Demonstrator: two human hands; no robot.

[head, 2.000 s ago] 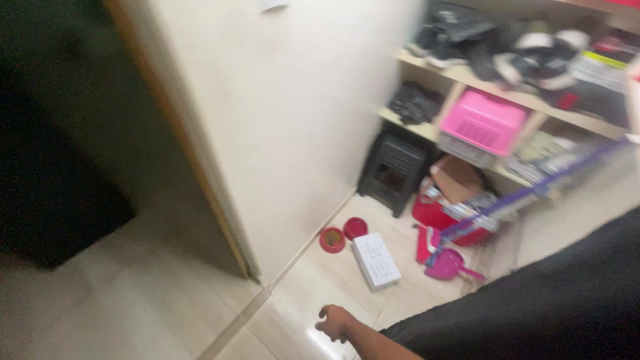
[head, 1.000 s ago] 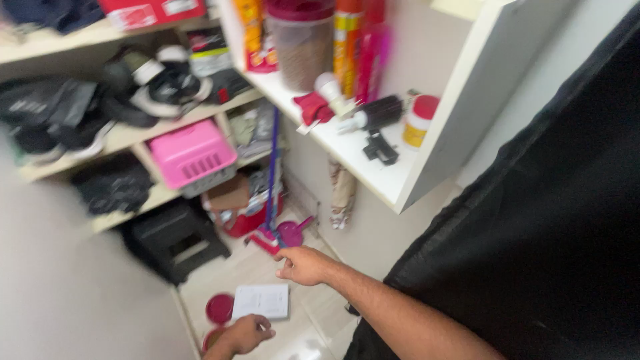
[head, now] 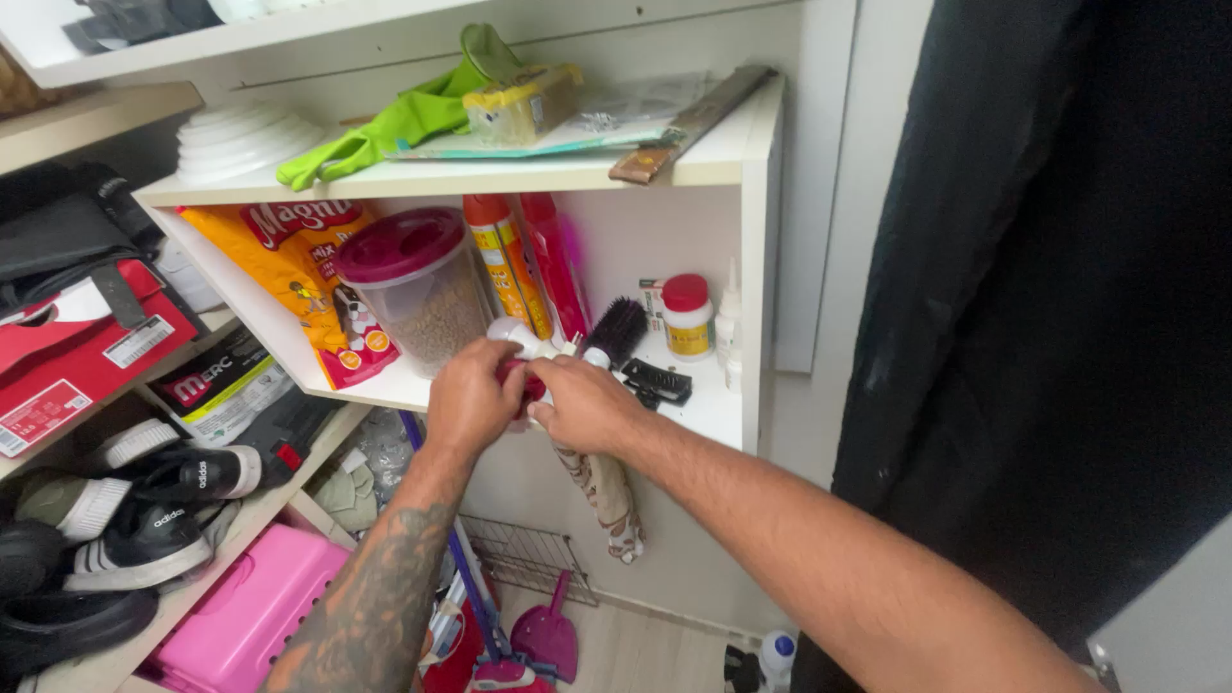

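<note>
At the front edge of the white shelf, my left hand (head: 476, 397) and my right hand (head: 585, 402) meet around a small dark red item (head: 526, 381), mostly hidden by the fingers; its kind is unclear. Just behind them lie a white light bulb (head: 515, 332) and a round hairbrush (head: 616, 332). A black hair clip or comb (head: 658, 381) is right of my right hand. Behind my left hand stands a clear tub of dry pet food (head: 423, 298) with a dark red lid. A white jar with a red lid (head: 688, 318) stands farther right.
Shoes (head: 144, 549), a red shoe box (head: 87, 356) and a pink plastic carrier (head: 255, 606) fill the left shelving. Green rubber gloves (head: 404, 120) lie on the upper shelf. A black curtain (head: 1039, 289) hangs at right. Below are a pink dustpan (head: 546, 635) and a broom (head: 510, 674).
Both hands, apart over the floor area one second ago, are now together at the shelf's front edge around the dark red item. The view has swung up toward the shelf.
</note>
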